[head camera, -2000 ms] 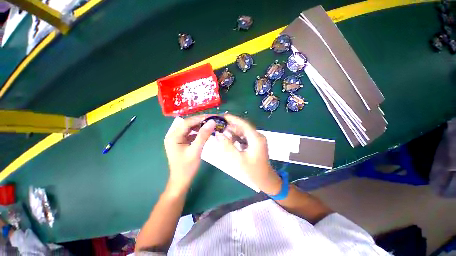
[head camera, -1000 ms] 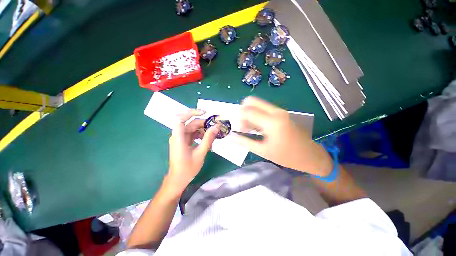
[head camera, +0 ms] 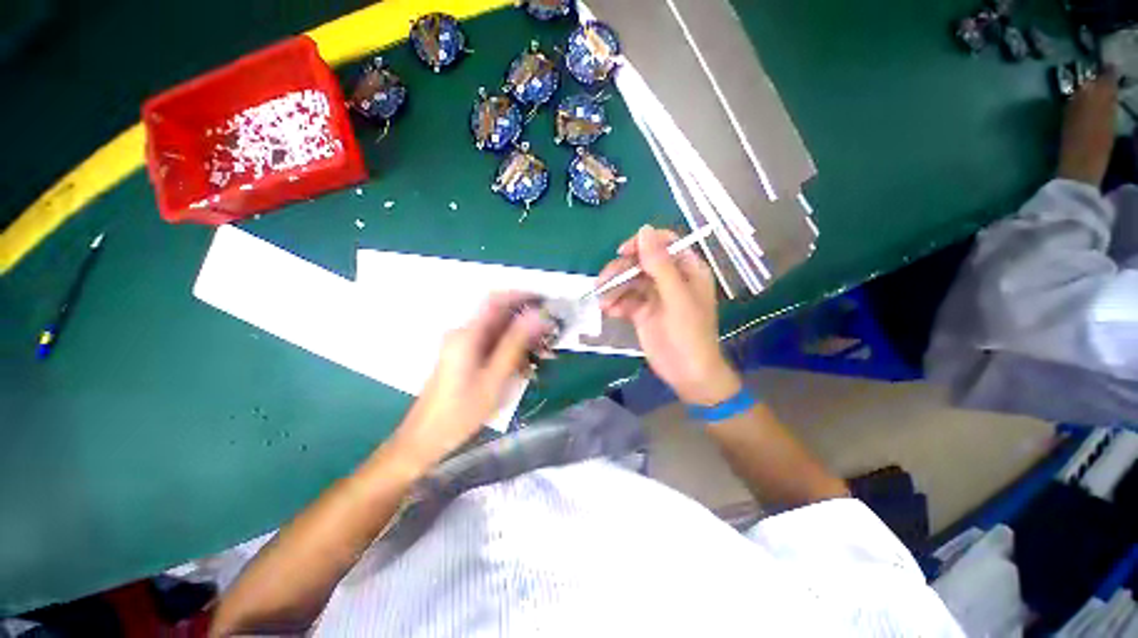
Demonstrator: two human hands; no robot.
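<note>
My left hand [head camera: 481,355] holds a round electronic unit [head camera: 547,327], which is blurred and partly hidden by the fingers. My right hand [head camera: 668,299] holds a thin pale stick-like tool [head camera: 649,261] like a pen, its tip pointing at the unit. White card strips [head camera: 327,314] lie crossed on the green bench under my hands, one with a grey-brown end. Several round units [head camera: 497,121] with blue and copper faces lie beyond the strips. A red tray [head camera: 351,156] holds many small white parts [head camera: 277,135]; a few lie loose on the bench.
A fanned stack of grey-brown and white strips [head camera: 753,112] lies right of the units. A pen [head camera: 71,299] lies at left. A yellow strip [head camera: 75,187] edges the belt. At far right another person's hand [head camera: 1089,119] is near dark parts.
My view has shifted right. My right hand now shows a pale tool pointed at the unit. My left hand keeps the unit, now lower over the strips. Another person has come into view at right.
</note>
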